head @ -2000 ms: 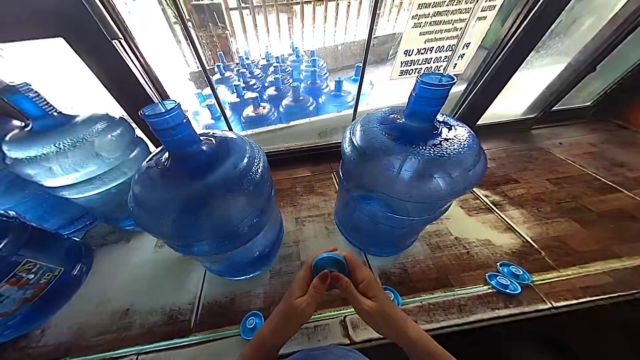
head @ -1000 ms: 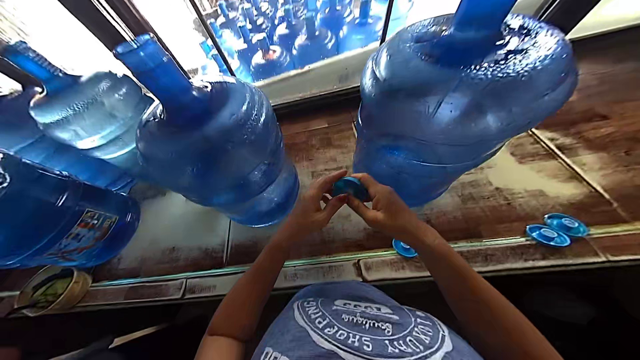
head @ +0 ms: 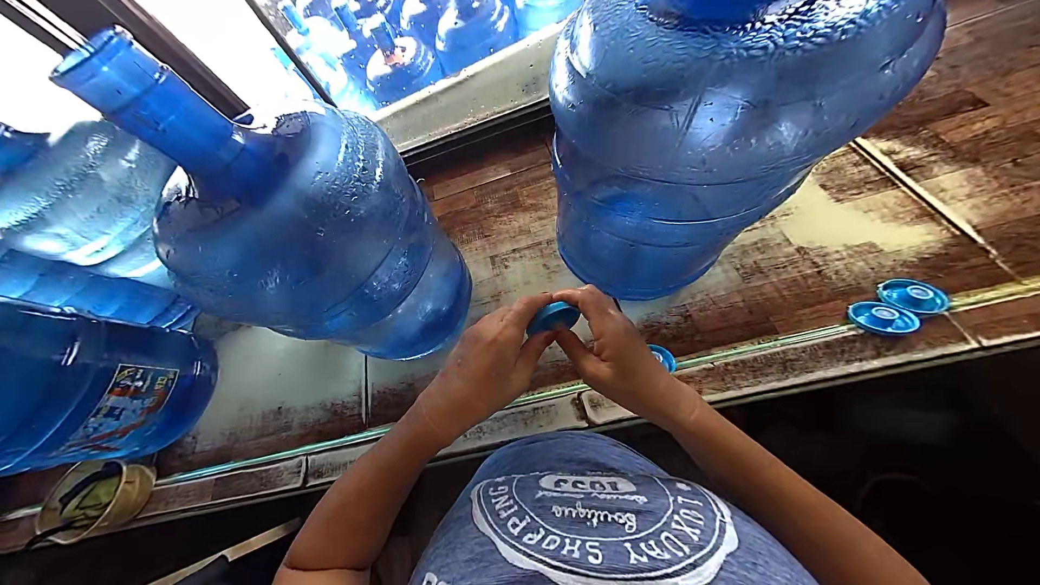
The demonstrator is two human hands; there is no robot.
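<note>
Between both hands, at the counter's front edge, is a blue plastic bottle cap (head: 553,318). My left hand (head: 491,357) grips its left side with thumb and fingers, and my right hand (head: 605,345) grips its right side. Just beyond the hands stands a large blue water jug (head: 674,154), its neck cut off by the top of the view. Another blue water jug (head: 317,219) with an uncapped neck stands to the left. A loose blue cap (head: 664,357) lies partly hidden behind my right hand. Two more blue caps (head: 884,318) lie side by side at the right.
More blue jugs (head: 89,195) crowd the left side, one bearing a label. A small round tub (head: 122,496) holding something dark and green sits at the lower left edge. The counter (head: 853,219) has wood-patterned tiles. Past the window ledge (head: 479,77) stand several jugs.
Both hands keep hold of the cap, which has turned somewhat between the fingers. The view has tilted down and come closer to the jugs.
</note>
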